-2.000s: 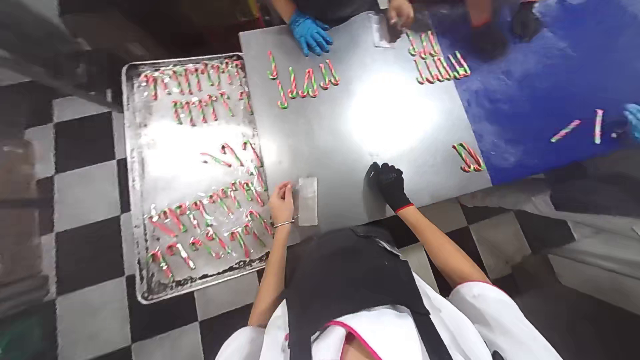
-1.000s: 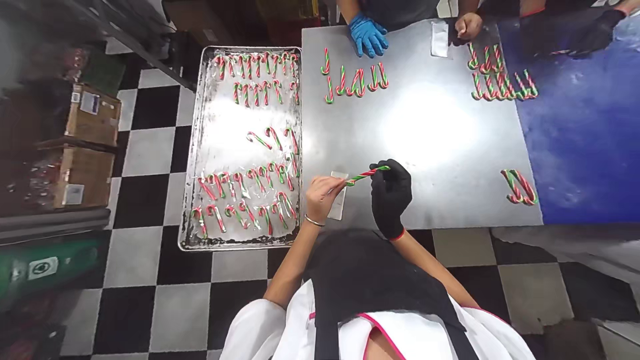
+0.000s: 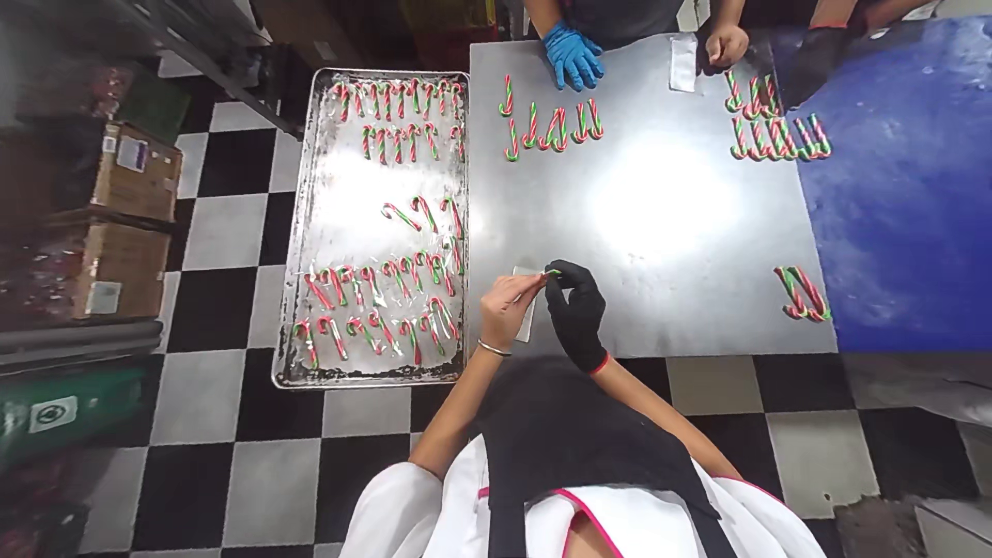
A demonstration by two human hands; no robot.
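Note:
My left hand (image 3: 508, 306), bare with a bracelet at the wrist, and my right hand (image 3: 575, 306), in a black glove, meet above the metal table's near edge. Their fingertips pinch a small green and red candy cane (image 3: 552, 273), mostly hidden by the fingers. Under my left hand lies a stack of clear wrappers or a pale card (image 3: 525, 316); I cannot tell which. To the left, a metal sheet tray (image 3: 298, 232) holds rows of candy canes in clear wrapping (image 3: 333, 337). Bare-looking candy canes (image 3: 556, 128) lie at the table's far left, with more (image 3: 802, 294) at its right.
Across the metal table (image 3: 535, 209), a person's blue-gloved hand (image 3: 573, 56) rests near the far edge, and a bare hand (image 3: 726, 45) is beside a pale packet (image 3: 683, 62). More candy canes (image 3: 775, 139) lie near the blue surface (image 3: 899, 194). Cardboard boxes (image 3: 128, 267) stand at left.
Two seconds ago my hands were apart; one second ago they held a candy cane between them, plainly showing. Now they are closer together and cover most of it. The view has shifted.

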